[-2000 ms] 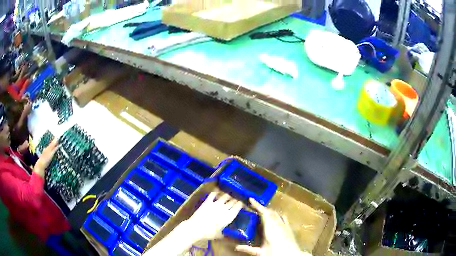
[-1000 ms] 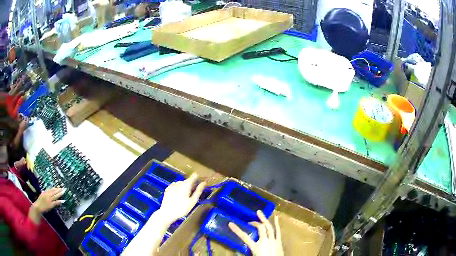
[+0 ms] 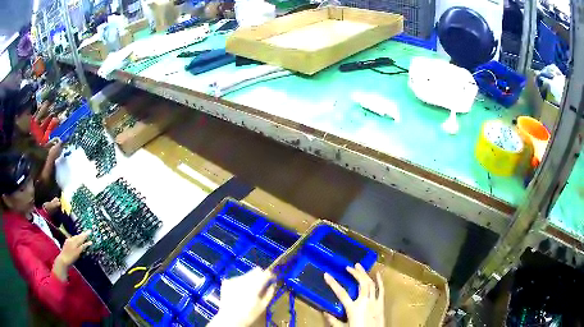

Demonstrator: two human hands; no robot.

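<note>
Two blue housings with dark panels lie side by side in the right cardboard tray [image 3: 416,287], the upper one [image 3: 339,248] touching the lower one [image 3: 314,281]. My right hand [image 3: 362,297] rests on the lower housing with its fingers spread over the right end. My left hand [image 3: 246,294] is blurred, at the wall between the trays, by the thin blue cords [image 3: 280,306] of the housings; whether it grips them is unclear. The left cardboard tray [image 3: 221,205] holds blue housings in rows, partly hidden by my left hand.
A green-topped shelf [image 3: 307,102] with a worn edge runs above the trays. It bears an empty shallow box [image 3: 314,57], tape rolls [image 3: 499,147] and a white bottle [image 3: 442,83]. A metal post [image 3: 544,159] stands right. A coworker in red [image 3: 51,268] handles circuit boards [image 3: 115,217] at left.
The lower housing now lies snugly against the upper one. My left hand has moved from the left tray's housings down to the cords. The view has shifted slightly.
</note>
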